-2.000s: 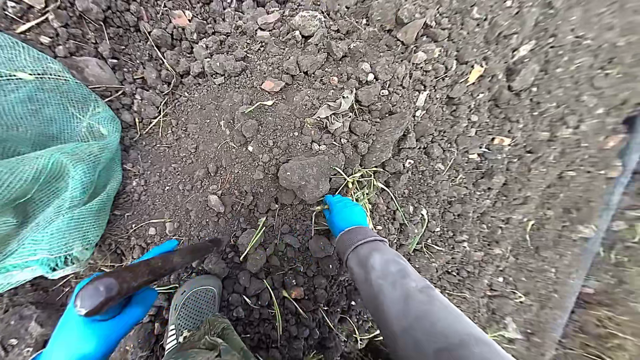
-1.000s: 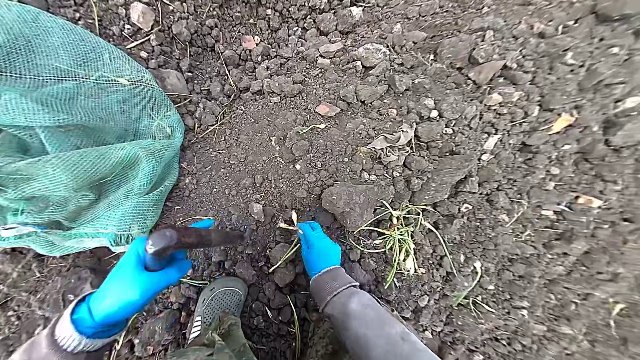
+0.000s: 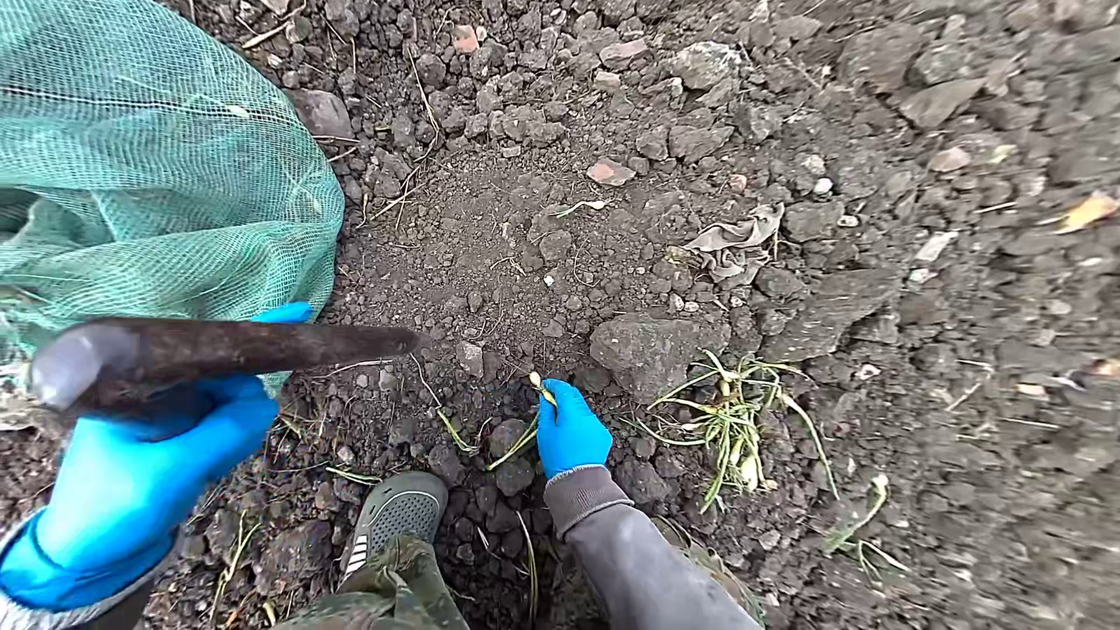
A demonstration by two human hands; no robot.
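My left hand (image 3: pixel 149 472), in a blue glove, grips a dark, rounded tool handle (image 3: pixel 236 347) at the lower left. The handle's narrower end points right over the soil, and the glove partly hides it. In the lower middle, my right hand (image 3: pixel 573 429), gloved in blue too, pinches a small bulb with a green stem (image 3: pixel 542 388) between its fingertips. To its right lies a loose pile of small bulbs with green leaves (image 3: pixel 735 429). More single plants, one of them a green sprout (image 3: pixel 457 433), lie on the soil between my hands.
Green mesh netting (image 3: pixel 175 210) is heaped at the upper left. A large clod (image 3: pixel 652 350) sits above my right hand, with a crumpled grey scrap (image 3: pixel 738 243) beyond it. My shoe (image 3: pixel 401 507) stands on lumpy soil at the bottom. Another plant (image 3: pixel 862 516) lies lower right.
My right hand was over the leafy pile two seconds ago; it is now left of it, with a small bulb in its fingertips. My left hand has kept hold of the handle.
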